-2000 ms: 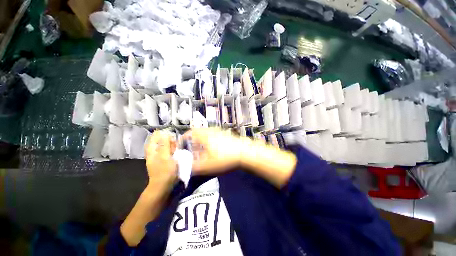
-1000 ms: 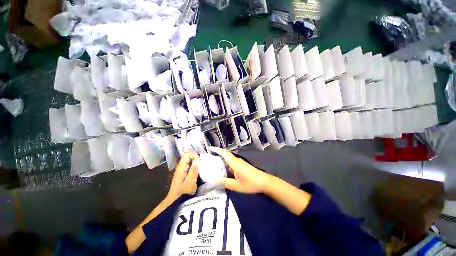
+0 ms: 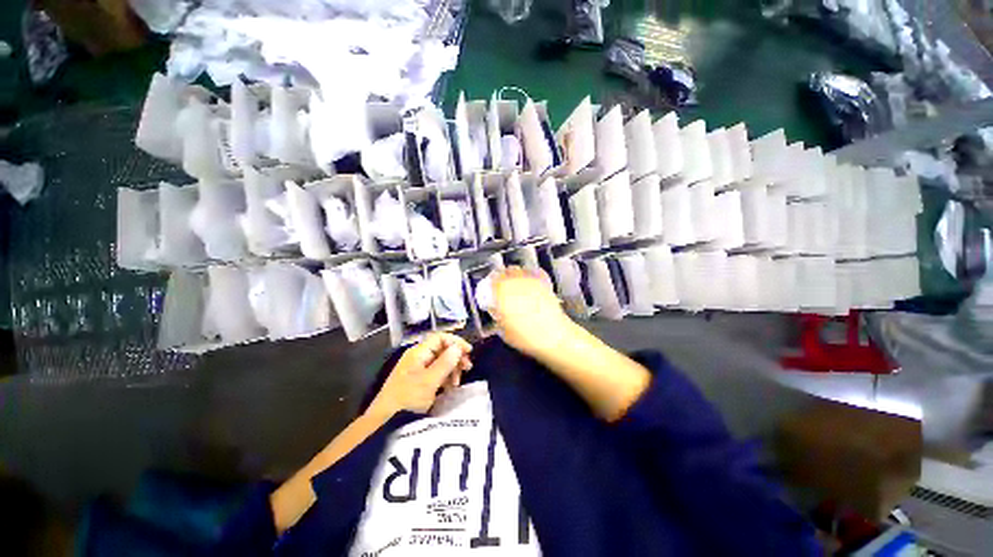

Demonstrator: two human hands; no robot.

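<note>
Narrow white retail boxes (image 3: 675, 273) stand in three tight rows with lids raised. Boxes at the left and middle hold white wrapped pieces (image 3: 446, 292); several near the middle show dark contents. My right hand (image 3: 520, 307) is over a front-row box near the middle, fingertips down at its opening beside a white piece. The fingers hide whether they grip it. My left hand (image 3: 433, 370) is just in front of the front row, to the left of my right hand, with fingers curled together and nothing visible in them.
A large heap of white wrapped product (image 3: 316, 44) lies behind the rows at the left. Bubble wrap (image 3: 76, 261) covers the table's left part. Dark bagged parts (image 3: 844, 103) lie at the back right. A red stool (image 3: 833, 346) stands below the right end.
A second ago both hands held a round white piece in front of the rows. My right hand has moved forward to a front-row box, and the hands are apart. The round piece no longer shows between them.
</note>
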